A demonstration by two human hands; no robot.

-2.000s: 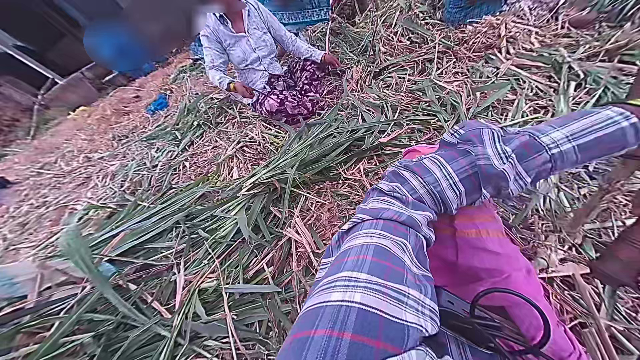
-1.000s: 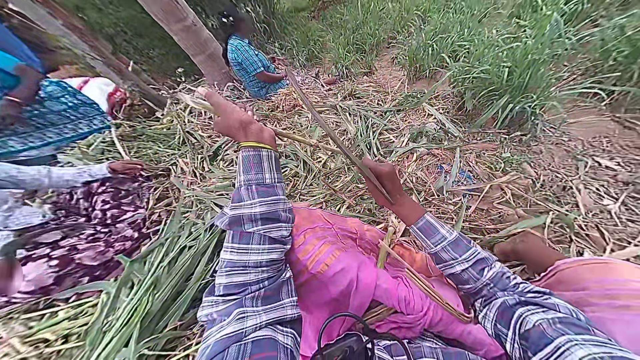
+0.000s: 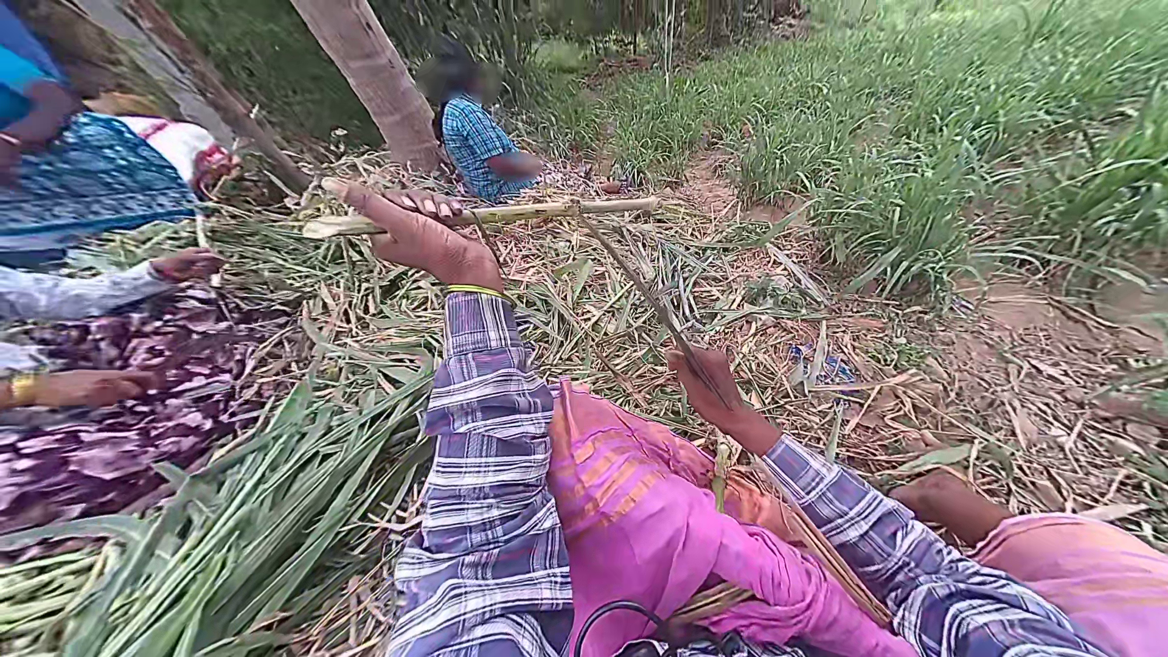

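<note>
My left hand, with a yellow bangle at the wrist, holds a pale green-brown plant stalk that lies nearly level across the palm, the thumb pointing left. Lower and to the right, my right hand is closed on a long thin dark strip or blade. The strip slants up to the left and its upper end meets the stalk near a joint. Whether it is metal or plant, I cannot tell. More dry stalks lie across the pink cloth on my lap, beneath my right forearm.
Long green leaves are heaped at the left, beside a co-worker's hands and purple patterned cloth. Another person in a checked blue shirt sits by a tree trunk. Cut stalks litter the ground; tall grass grows at the right.
The view has swung far round from the leaf heap since two seconds ago. Since one second ago, the stalk in my left hand has come to lie nearly level, and my right hand sits lower.
</note>
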